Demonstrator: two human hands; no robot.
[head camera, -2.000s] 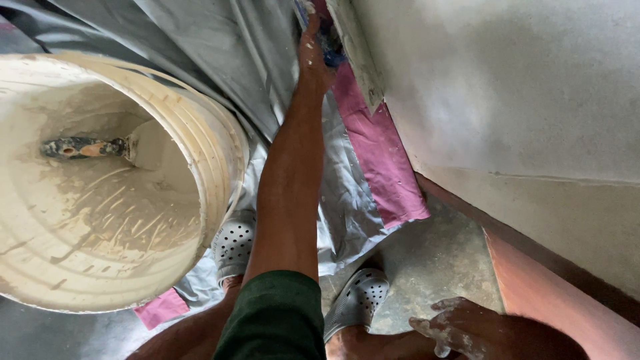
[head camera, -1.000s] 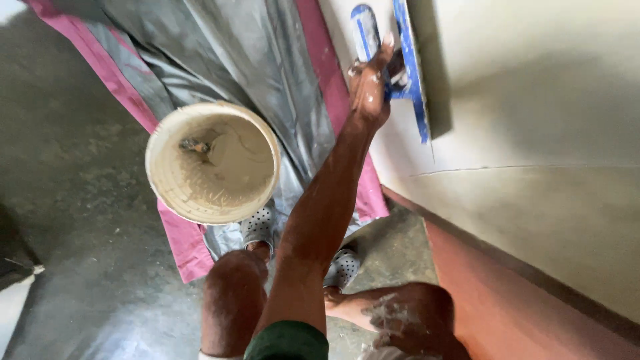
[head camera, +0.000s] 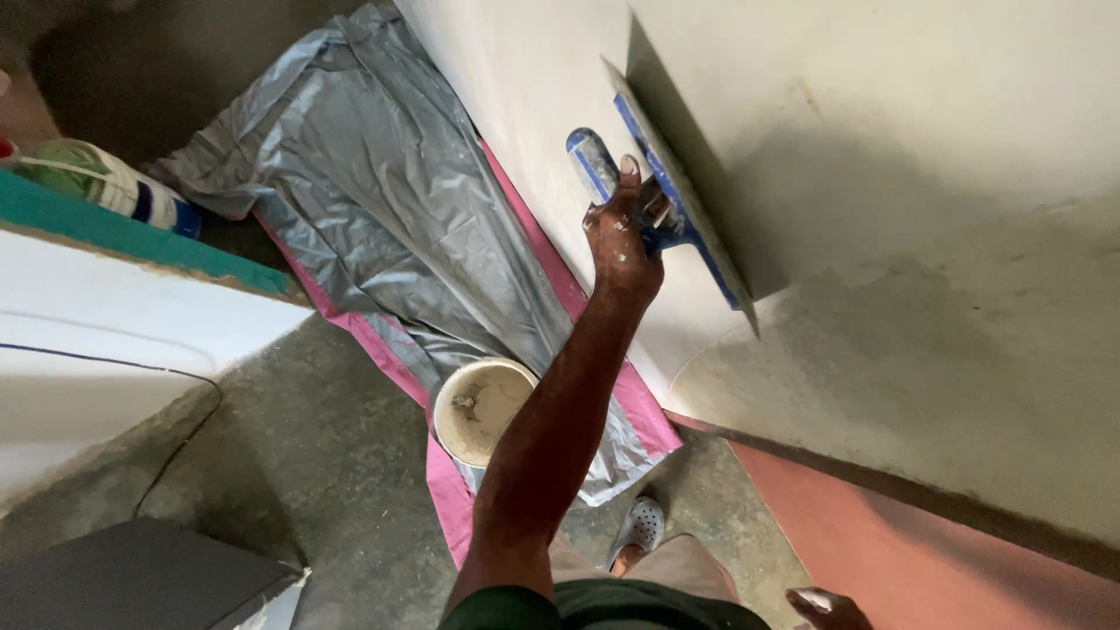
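Note:
My left hand (head camera: 623, 236) grips the handle of a blue-framed plastering trowel (head camera: 678, 197), and its thumb points up beside the free end of the handle. The trowel's long blade stands on edge along the pale plastered wall (head camera: 875, 105), throwing a dark shadow on it; whether the whole blade touches cannot be told. White smears mark my fingers. Under my left forearm, a round bucket (head camera: 442, 420) of beige compound is partly hidden, with a smeared tool handle (head camera: 465, 402) inside. My right hand (head camera: 827, 608), whitish on the fingers, is low at the right edge, partly cut off.
A grey sheet with pink edging (head camera: 385, 201) lies creased on the concrete floor along the wall. At left are a teal-topped low wall (head camera: 149, 236), a paint-type container (head camera: 131, 188), a black cable (head camera: 188, 433) and a dark flat panel (head camera: 131, 577). A grey clog (head camera: 643, 523) shows below.
The view has drawn back and turned widely. My left hand with the trowel, partly cut off at the top edge at first, is now over the wall's middle. My right hand has left my knee.

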